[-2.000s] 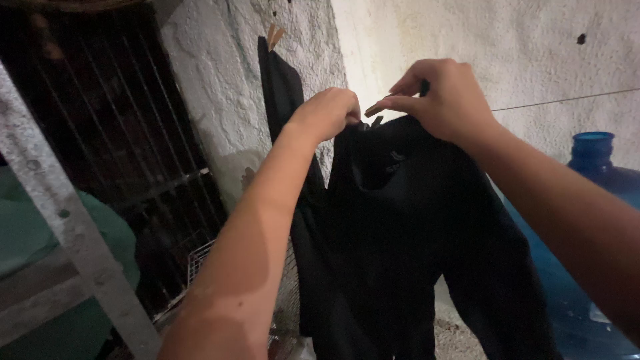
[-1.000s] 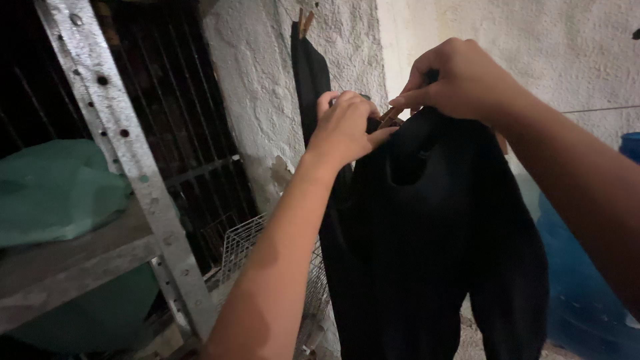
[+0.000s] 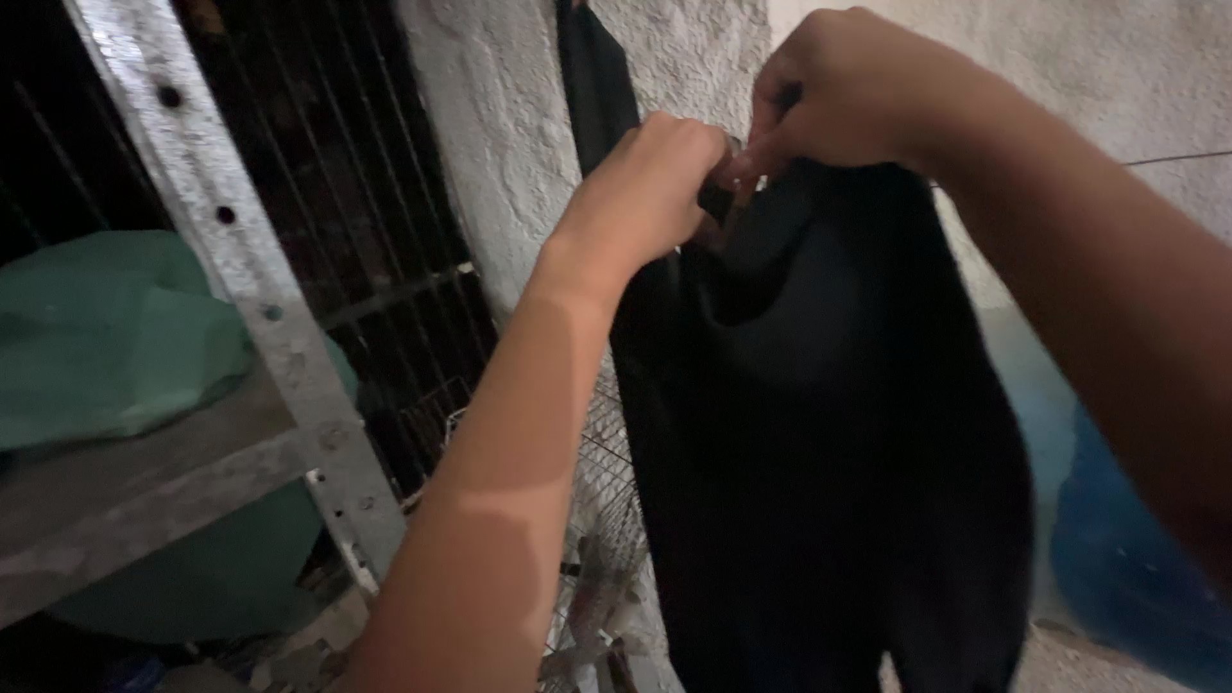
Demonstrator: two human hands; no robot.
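A black garment with two legs [image 3: 828, 433] hangs from a line in front of a rough wall. My left hand [image 3: 659, 188] grips its upper edge near the middle, fingers curled over the dark cloth. Close beside it, my right hand [image 3: 828, 96] pinches a small wooden clothespin [image 3: 741, 197] at the same edge; the fingertips of both hands nearly meet and partly hide it. Another narrow piece of black cloth [image 3: 597, 87] hangs just behind and left of my left hand.
A perforated metal shelf post [image 3: 241, 241] stands at the left, with a green bundle [image 3: 115, 337] on its shelf. Behind are dark bars [image 3: 337, 144] and a wire rack [image 3: 606, 452]. A blue water jug [image 3: 1116, 549] stands at lower right; the line [image 3: 1179, 157] crosses the wall.
Both hands stay at the garment's upper edge. The clothespin, visible at my right fingertips a second ago, is now more hidden between the hands. The view has shifted left and closer.
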